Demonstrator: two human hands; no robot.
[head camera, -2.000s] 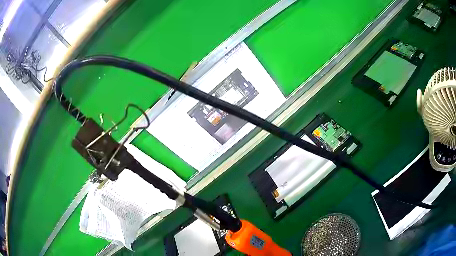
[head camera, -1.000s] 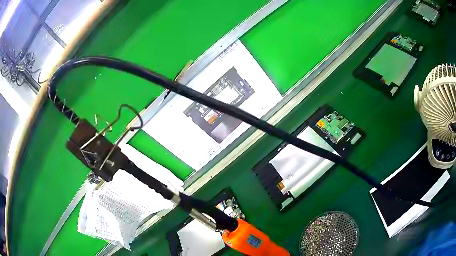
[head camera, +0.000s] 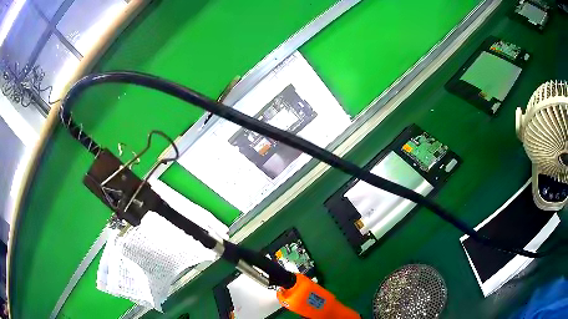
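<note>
The orange electric screwdriver (head camera: 316, 300) hangs at the bottom centre, its lower end cut off by the picture's edge. An open-backed tablet assembly (head camera: 389, 196) lies right of it, with a silver-white area and a green board at its upper right end; the black cable crosses over it. Another tablet assembly (head camera: 252, 298) lies partly behind the screwdriver, cut off by the bottom edge. The round speckled screw dish (head camera: 411, 295) stands right of the screwdriver. Neither my left hand nor my right hand is in the picture.
A cream desk fan (head camera: 551, 128) and a black panel with white edges (head camera: 507, 243) are at the right. More tablets (head camera: 491, 76) lie farther up the green bench. An instruction sheet (head camera: 283, 128) and curling papers (head camera: 146, 261) are on the green backboard. Blue cloth (head camera: 548, 304) shows bottom right.
The tablets on the bench have shifted up and to the right. More of the tablet behind the screwdriver shows, including its green board. The screwdriver and fan have hardly moved.
</note>
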